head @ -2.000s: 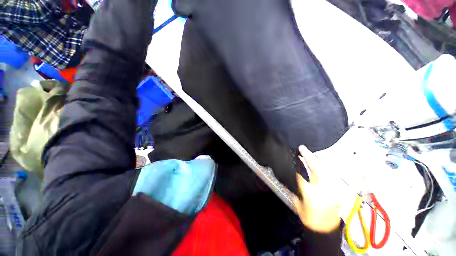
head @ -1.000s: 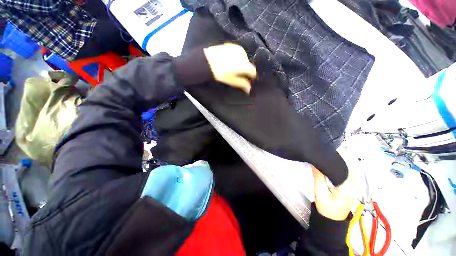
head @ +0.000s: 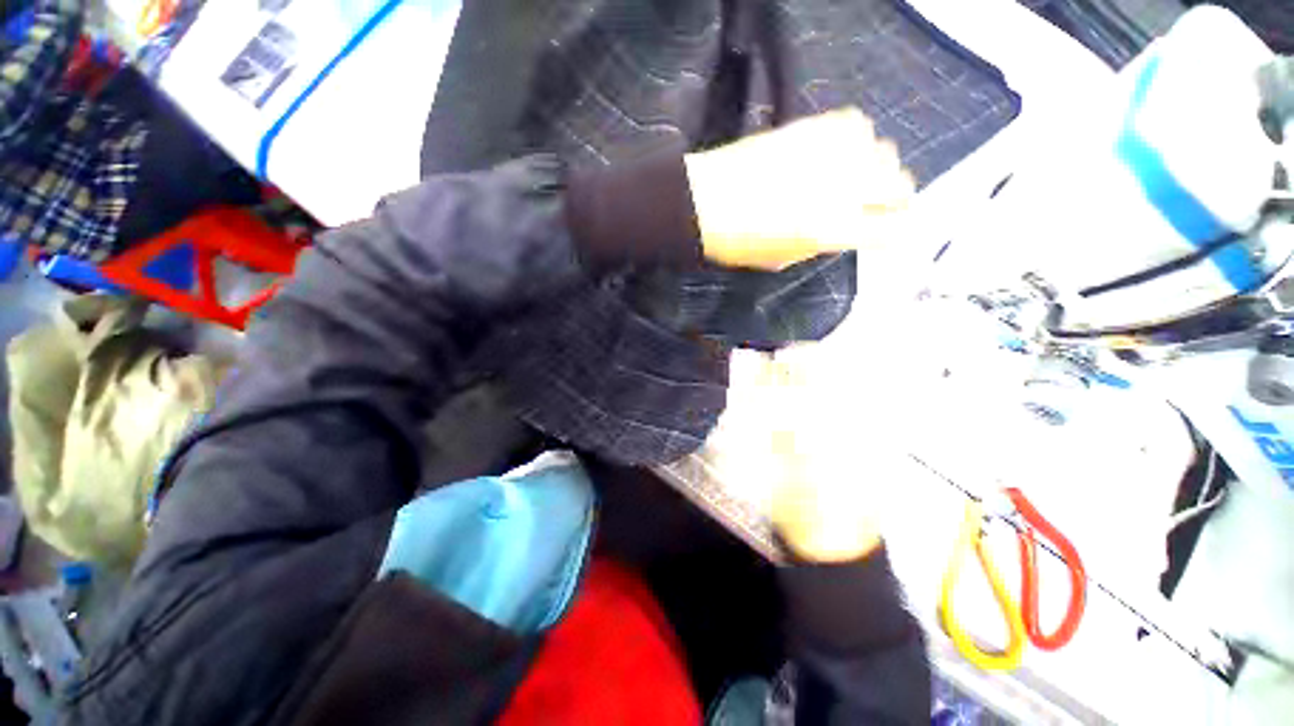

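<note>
The dark checked fabric panel (head: pixel 625 376) lies bunched and folded across the white machine table (head: pixel 922 411), with part of it hanging over the front edge. My left hand (head: pixel 802 192) reaches across the cloth from the left, fingers bent, at the fold near the panel's right side. My right hand (head: pixel 816 468) is low over the table's front edge, by the cloth's lower right corner. Both hands are overexposed and their fingertips are washed out, so their grip is unclear. The plain black side of the cloth is mostly out of view.
Scissors with yellow and red handles (head: pixel 1050 567) lie right of my right hand. The white sewing machine head (head: pixel 1178 170) with a blue stripe stands at the right, its needle area (head: pixel 1043 319) left of it. A red stool (head: pixel 213 263) and olive cloth (head: pixel 92 426) are at the left.
The plain black side has turned away and checked cloth now lies folded in front. My left hand has moved right; my right hand has moved left and up. The view has shifted.
</note>
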